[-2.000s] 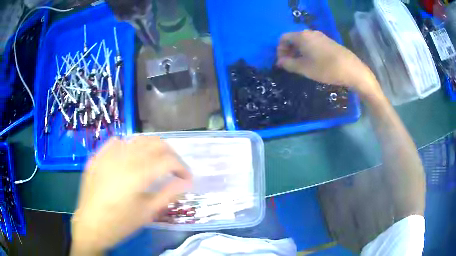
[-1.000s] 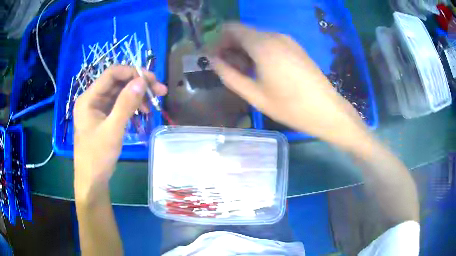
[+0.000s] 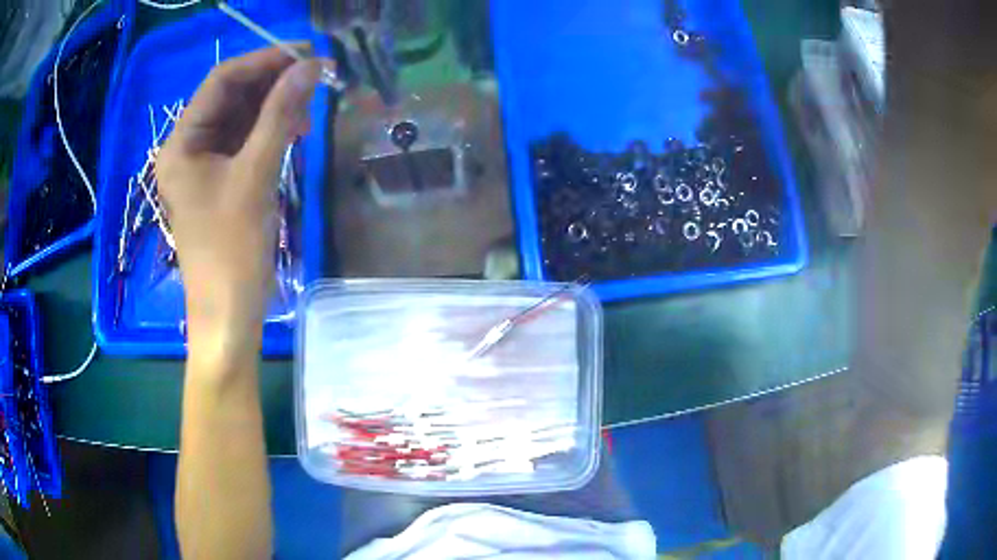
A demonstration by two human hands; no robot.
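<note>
My left hand (image 3: 235,164) is raised over the left blue tray (image 3: 153,317) and pinches a wired part (image 3: 262,31), its white length pointing up-left and a metal fitting by my fingertips. My right hand is out of the picture; only a blurred forearm shows at the far right. A small dark ring or round seat shows on the silver press nest (image 3: 413,173); I cannot tell which. The clear plastic box (image 3: 590,383) holds red-and-white parts laid in rows. One separate part (image 3: 503,328) lies slanted at its back right, its thin end reaching over the rim.
The press head (image 3: 366,55) stands just above the nest, right of my left fingertips. The right blue tray (image 3: 667,279) holds heaped dark and silver rings. Whitish clear boxes (image 3: 836,131) stand beyond it, partly behind the forearm. A white cable (image 3: 62,131) curves at the left.
My left hand has moved up with the wired part. My right hand has left the nest area and gone out of view. A slanted part now lies in the clear box.
</note>
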